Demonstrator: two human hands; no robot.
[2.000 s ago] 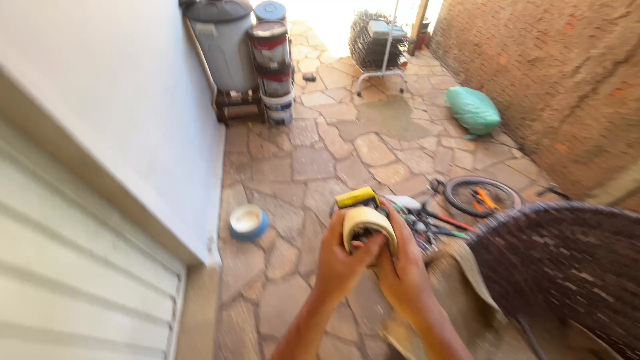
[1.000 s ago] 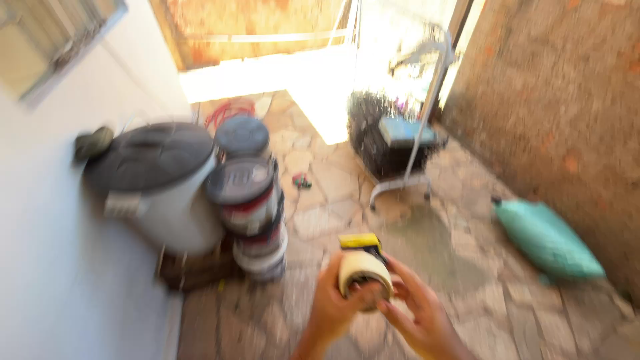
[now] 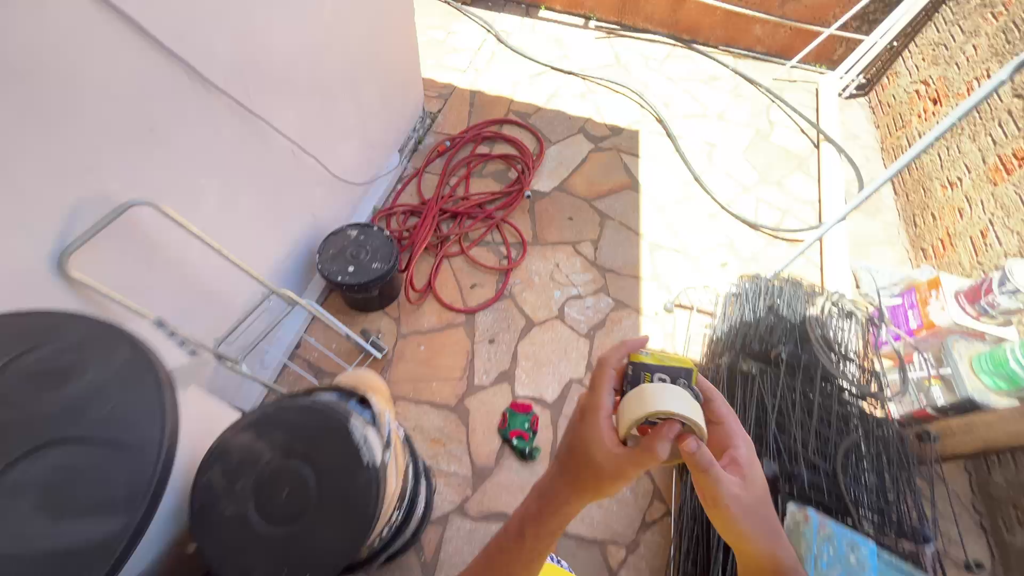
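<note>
My left hand (image 3: 596,432) grips the left side of a roll of cream masking tape (image 3: 662,402), its thumb at the roll's core. Right behind the roll, a black and yellow packet (image 3: 660,370) bearing writing is held between both hands; its lower part is hidden. My right hand (image 3: 724,472) closes round the right side of the roll and packet, thumb near the other thumb. Below and left of my hands, a small green and red object (image 3: 520,430) lies on the stone paving.
Lidded buckets (image 3: 280,480) and a large black lid (image 3: 76,440) stand at left, near a folding hand cart (image 3: 200,232). A small black bucket (image 3: 360,260) adjoins a coiled red hose (image 3: 472,208). Bundled black wire (image 3: 784,416) stands right, beside a blue board (image 3: 848,544).
The view has moved forward along the paved yard, past the bicycle seen earlier. Both hands still hold the tape roll and packet.
</note>
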